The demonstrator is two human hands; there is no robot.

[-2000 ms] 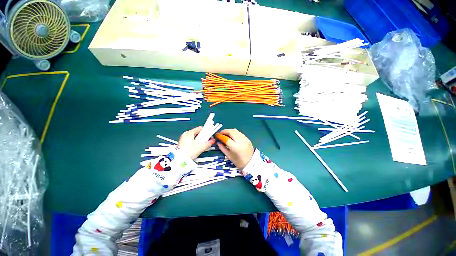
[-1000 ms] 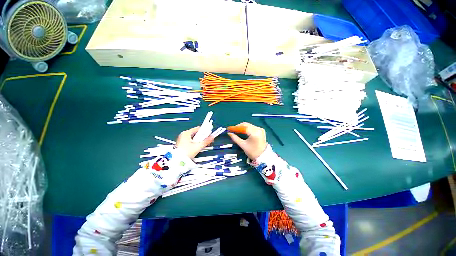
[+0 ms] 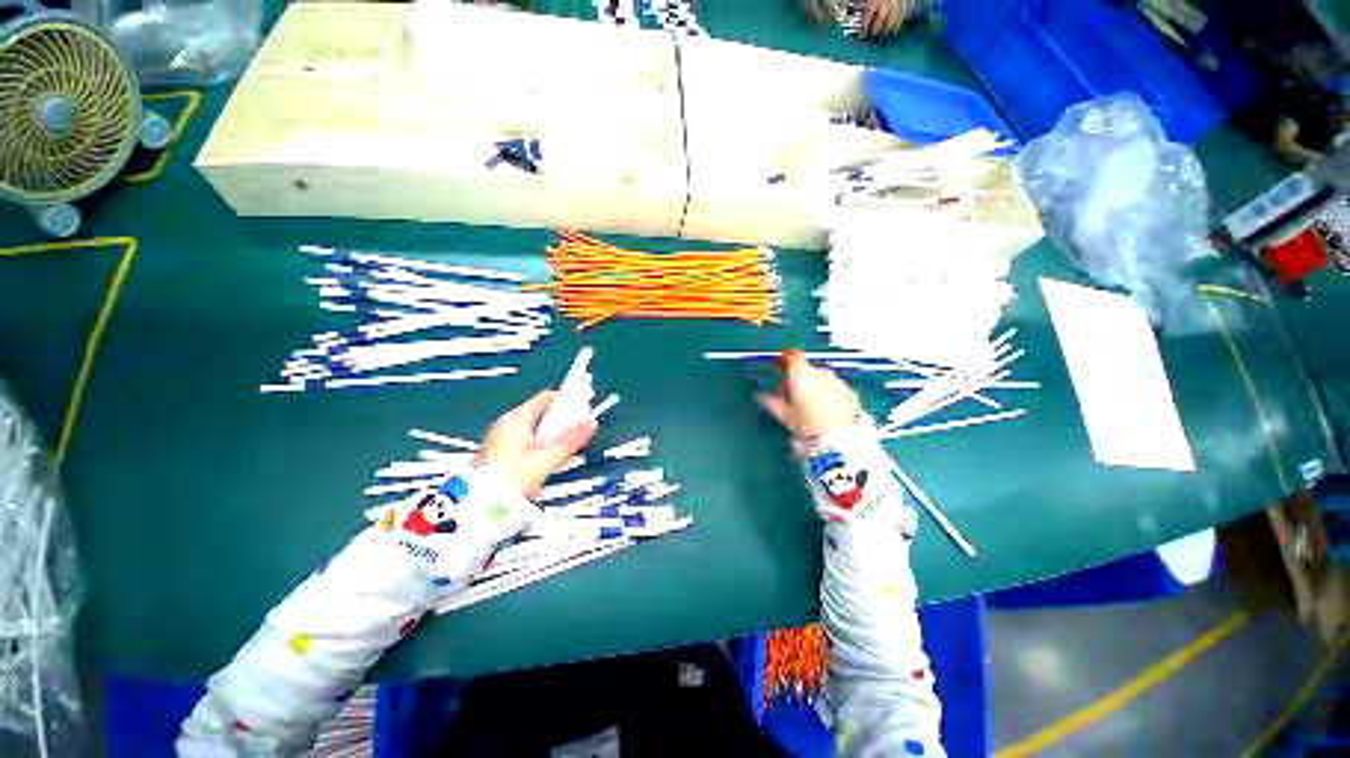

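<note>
My left hand (image 3: pixel 536 441) holds several thin white tubes (image 3: pixel 567 397) fanned upward, above a loose heap of white pieces with dark blue bands (image 3: pixel 629 520). My right hand (image 3: pixel 811 397), with an orange finger cot (image 3: pixel 792 360) at its fingertips, is at the left part of a few long white pieces lying on the green bench. It is slightly blurred, and whether it grips anything cannot be told. A neater pile of blue-banded white pieces (image 3: pixel 430 319) lies beyond my left hand. A bundle of orange leads (image 3: pixel 666 284) lies at centre.
A long cream divider box (image 3: pixel 444 190) spans the back. A large pile of white tubes (image 3: pixel 906 296), a paper sheet (image 3: pixel 1118 378) and a clear bag (image 3: pixel 1118 193) are at right. A fan (image 3: pixel 59 111) stands upper left. Part of a person's hand (image 3: pixel 877 15) shows at the top.
My right hand has moved away from my left hand, to the right and forward, to the long white pieces. My left hand still holds its tubes. The whole view has shifted a little.
</note>
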